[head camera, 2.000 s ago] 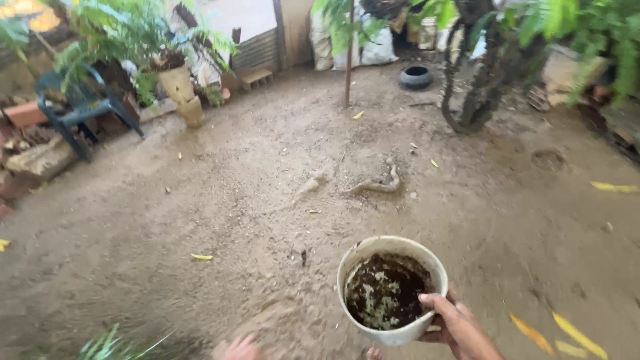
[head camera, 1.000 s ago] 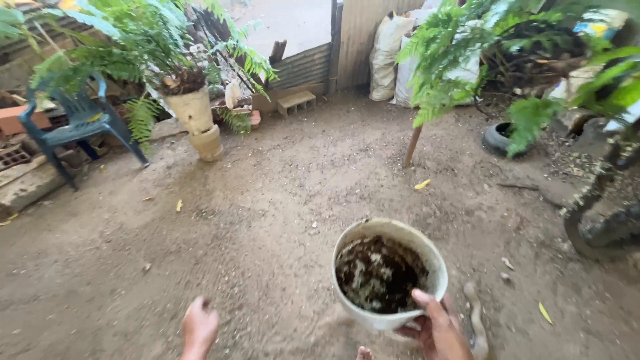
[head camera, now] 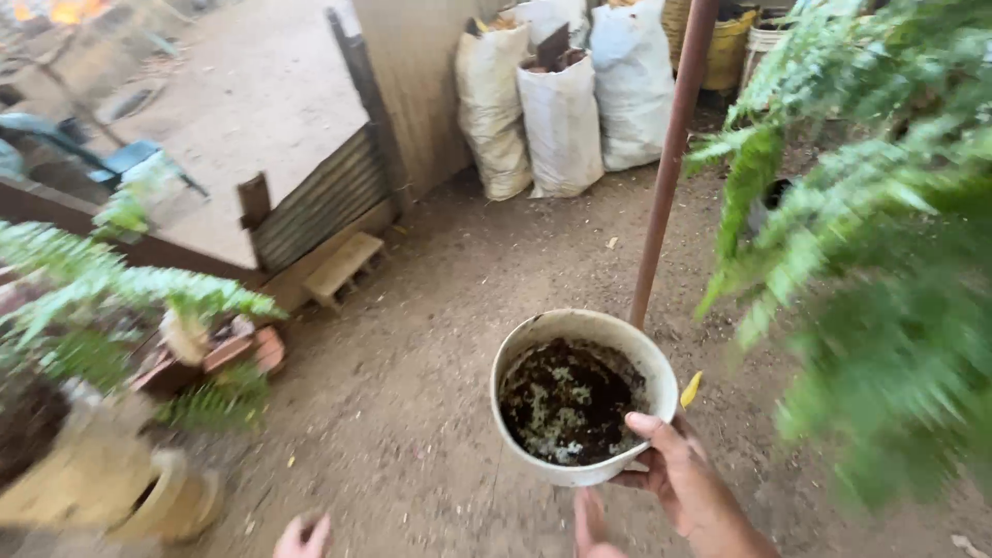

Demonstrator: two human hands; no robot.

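Observation:
My right hand [head camera: 673, 473] grips a round white plastic pot [head camera: 511, 434] by its rim, thumb inside the edge and fingers underneath. Dark, damp-looking matter [head camera: 570, 403] with pale patches lines the pot's bottom and lower walls. My left hand [head camera: 304, 536] shows only in part at the bottom edge, left of the pot and apart from it, touching nothing visible. Part of a bare foot [head camera: 590, 519] appears just below the pot, over the dirt ground.
A rusty metal pole [head camera: 670, 163] stands just beyond the pot. Fern fronds [head camera: 876, 310] hang at right. Filled white sacks [head camera: 562, 128] lean at the back. A low wooden step [head camera: 343, 267] sits by a corrugated metal panel [head camera: 325, 201]. Potted plants and a planter [head camera: 174, 496] line the left.
The view has moved forward across the yard; the sacks, pole and ferns are nearer. My right hand still holds the pot. The green chair at left in the earlier frames is no longer plainly there.

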